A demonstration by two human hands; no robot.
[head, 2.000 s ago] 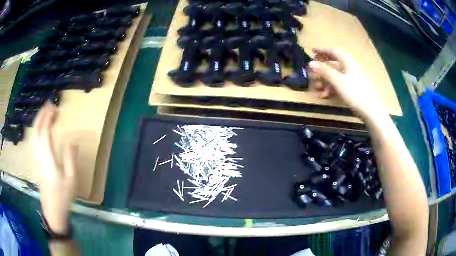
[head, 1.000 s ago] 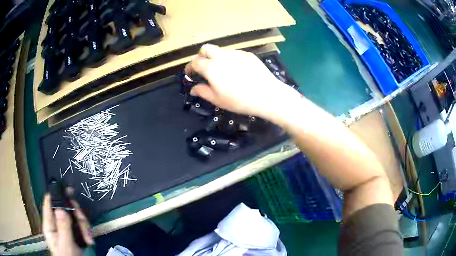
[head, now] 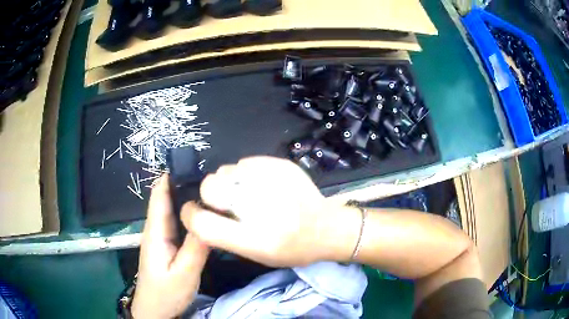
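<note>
My left hand [head: 165, 255] holds a black plastic body [head: 184, 167] upright over the near edge of the black tray [head: 243, 118]. My right hand [head: 259, 209] is closed against the body from the right, its fingertips on it; whether a small part is between the fingers is hidden. Silver-white metal pins [head: 153, 118] lie in a loose pile on the tray's left part. Small glossy black moulded parts [head: 359, 115] with pale-ringed holes are heaped on its right part.
Black assemblies [head: 150, 19] stand in a row on stacked cardboard sheets [head: 268, 37] behind the tray. More stand on cardboard [head: 28, 162] at left. A blue bin [head: 499, 81] of black parts is at right, with a white bottle [head: 552, 212] below it.
My right hand has left the heap of small parts and moved left to the black body in my left hand. My left hand has moved right, bringing the body in front of the pins.
</note>
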